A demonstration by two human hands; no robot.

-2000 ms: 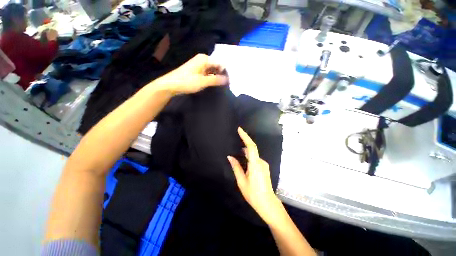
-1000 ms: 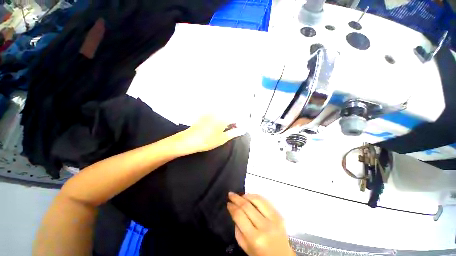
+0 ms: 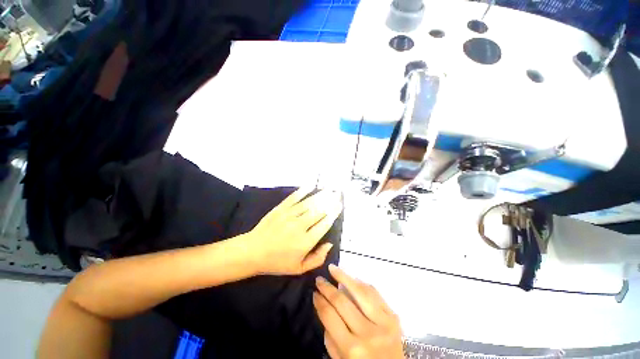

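A black garment [image 3: 252, 305] lies on the left part of the machine table, its straight right edge running up toward the needle area [image 3: 361, 184]. My left hand [image 3: 291, 235] lies on the cloth, palm down with fingers spread, its fingertips just left of and below the needle area. My right hand [image 3: 358, 315] is at the cloth's lower right edge, with thumb and fingers close together at the edge; whether they pinch it is unclear. The white machine head [image 3: 519, 91] is at the right.
A heap of black cloth with a brown patch [image 3: 112, 71] lies at the upper left. Blue crates show at the top [image 3: 319, 21] and bottom [image 3: 189, 345]. A brassy loop with a black strap [image 3: 521, 235] lies on the machine bed. Denim [image 3: 42, 77] is at the far left.
My view has moved closer to the machine. My left hand has come from the far cloth to beside the needle, then slightly back toward me. The black cloth now lies flatter, with its edge near the needle.
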